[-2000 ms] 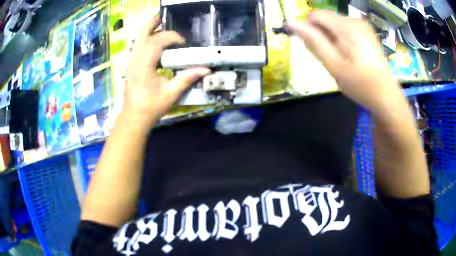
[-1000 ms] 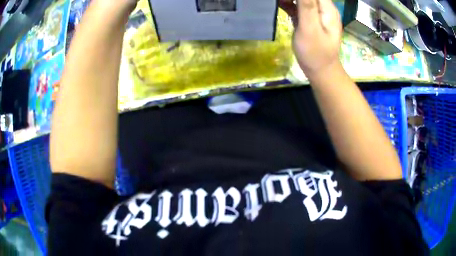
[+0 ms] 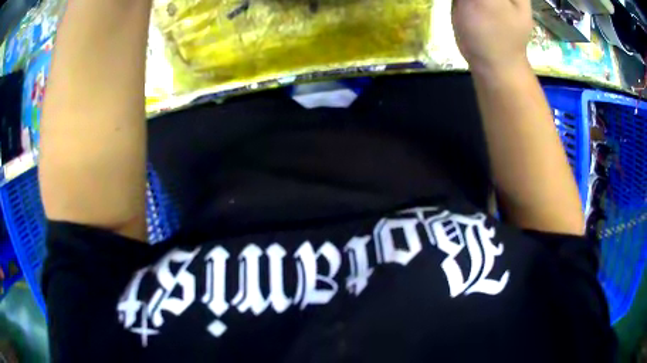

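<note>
The yellow work pad (image 3: 305, 42) lies at the top centre, at the bench's front edge. The metal housing is out of the picture. My right hand (image 3: 493, 28) is at the top edge to the right of the pad, cut off by the edge; its fingers are mostly hidden, and whether it holds anything cannot be told. My left hand is beyond the top edge; only the left forearm (image 3: 96, 120) shows, beside the pad's left side.
A blue crate (image 3: 624, 163) with units in it stands at the right, another blue crate (image 3: 25, 227) at the left. A silver metal part (image 3: 567, 18) and dark round parts are at the top right. A dark box-shaped part (image 3: 10, 113) is at the far left.
The view has tipped down towards my lap. The metal housing, turned to a flat grey face a second ago, has left at the top. My left hand has left too; my right hand is higher.
</note>
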